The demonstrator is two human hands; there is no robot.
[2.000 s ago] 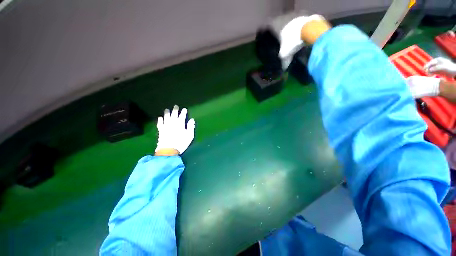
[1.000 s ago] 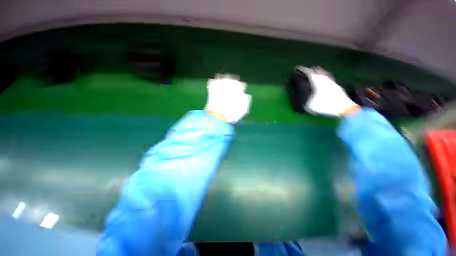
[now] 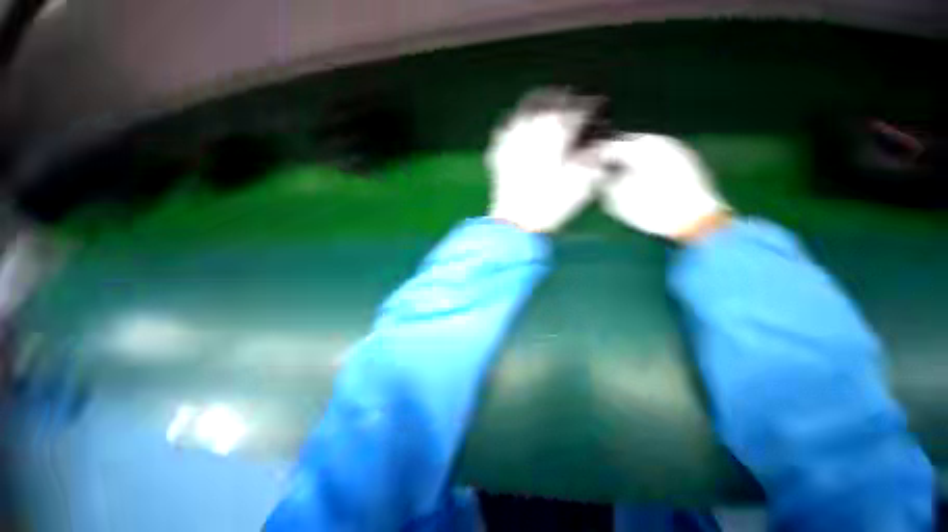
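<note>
The frame is blurred. My left hand and my right hand, both in white gloves, are close together over the green conveyor belt. A black box shows behind and between the fingers, mostly hidden by the gloves. Both hands appear to be on it. Whether its lid is open or closed cannot be told.
Dark boxes stand in a blurred row on the belt at the left. Another dark box with a small reddish spot is at the right. A pale panel runs behind, and a shiny dark-green worktop edge lies in front.
My left hand has moved right and up to the black box, beside my right hand. The view has shifted, and the red tray at the right has left the picture.
</note>
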